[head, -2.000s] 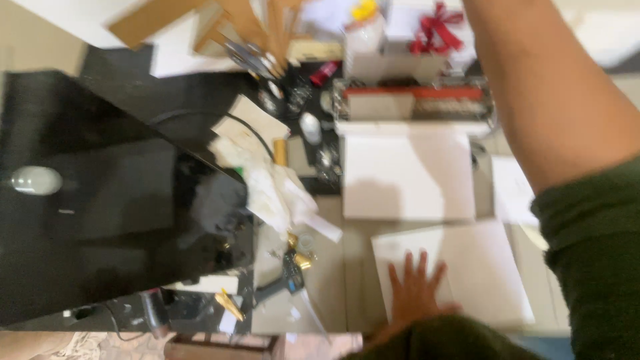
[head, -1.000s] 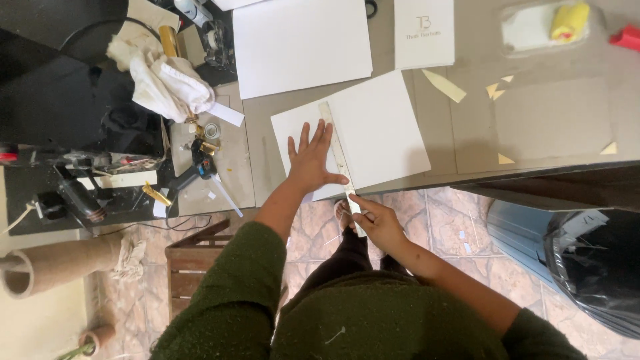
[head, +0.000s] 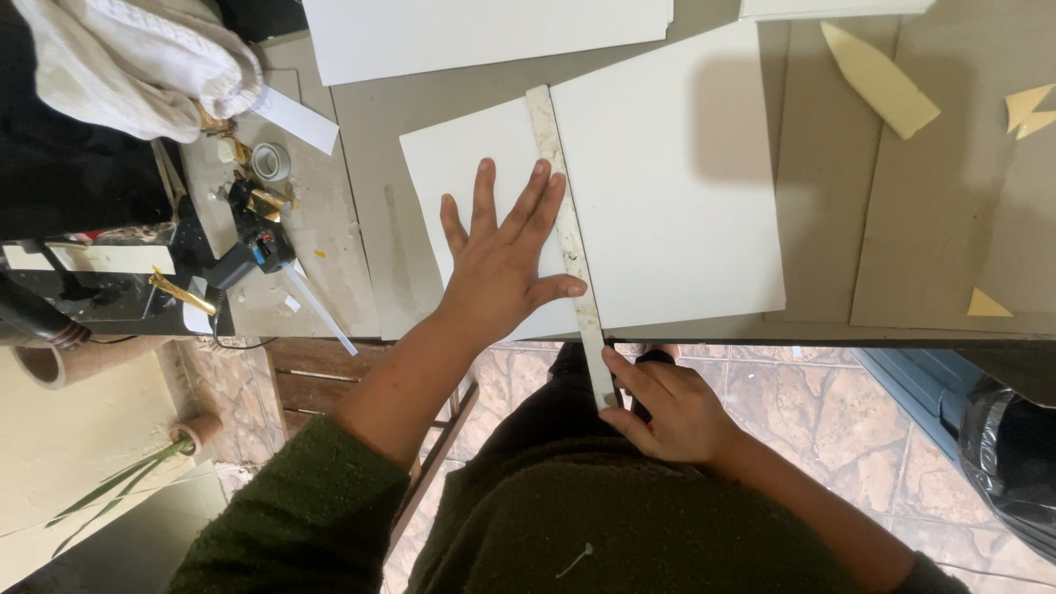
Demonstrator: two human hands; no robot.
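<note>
A large white sheet of board or paper (head: 668,206) lies at a slant near the table's front edge. Across it runs a narrow, stained straight strip like a ruler (head: 569,239), its near end jutting past the edge. My left hand (head: 499,256) is spread palm down on the sheet, with fingertips and thumb touching the strip. Beyond the table edge, my right hand (head: 672,404) has index finger and thumb at the strip's near end. Dark shapes behind these fingers are unclear.
More white sheets (head: 495,33) lie at the back. At left are a glue gun (head: 268,247) with a glue stick, a grey ring (head: 271,162) and a white cloth (head: 140,62). Cream offcuts (head: 887,82) lie at right. Below stand a wooden seat (head: 326,375) and a lined bin (head: 998,454).
Two seconds ago my left hand lay on the sheet with no strip visible under it; one second ago both hands were at the strip, much as now. The view has shifted.
</note>
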